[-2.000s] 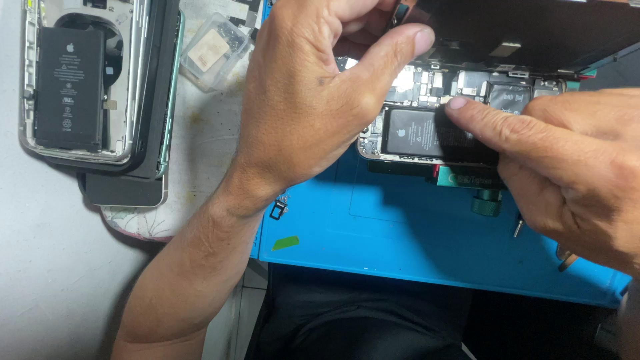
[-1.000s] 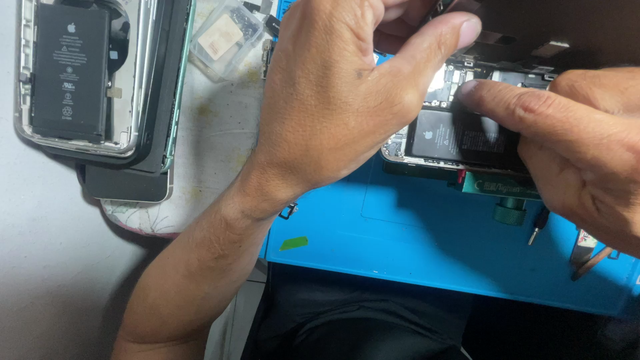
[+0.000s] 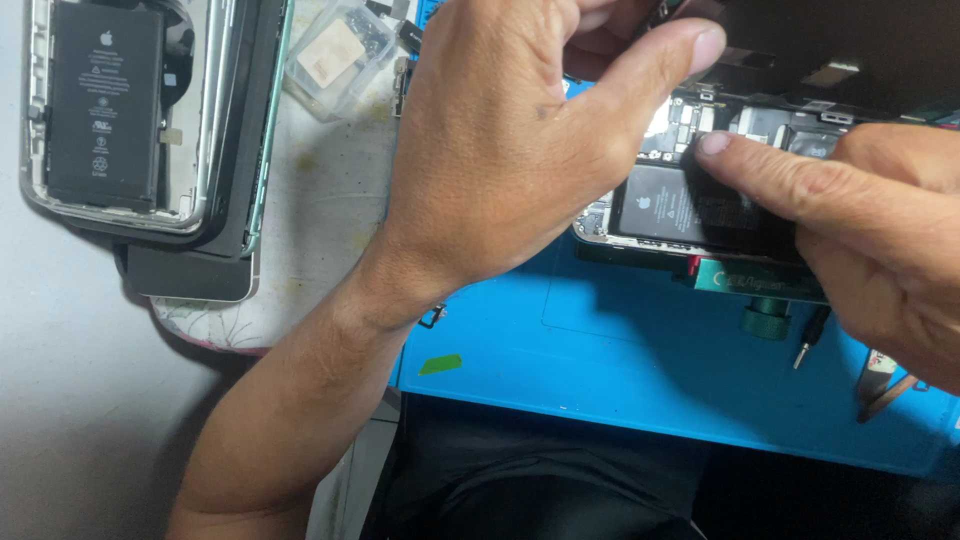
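Note:
An opened smartphone [image 3: 600, 234] lies in a green metal phone holder [image 3: 757, 279], its black battery [image 3: 667, 202] and circuit board [image 3: 679, 124] exposed. Above it, the dark display panel [image 3: 757, 37] is raised and tilted. My left hand [image 3: 517, 135] grips the panel's edge between thumb and fingers; part of that grip is hidden. With its index fingertip, my right hand [image 3: 862, 202] presses on the board just above the battery. The other fingers of that hand are curled over the phone's right end, and whether they hold anything cannot be told.
Stacked phone housings [image 3: 255, 172], the top one with a battery [image 3: 105, 112], lie at the left beside a clear plastic box [image 3: 330, 60]. On the blue mat [image 3: 510, 330] are a green strip [image 3: 440, 364], a small metal part [image 3: 432, 316], a screwdriver tip [image 3: 802, 354] and tweezers-like tools [image 3: 877, 379].
Since two seconds ago the view has shifted slightly. My right index finger stays on the board, and my left hand keeps its place at the raised panel.

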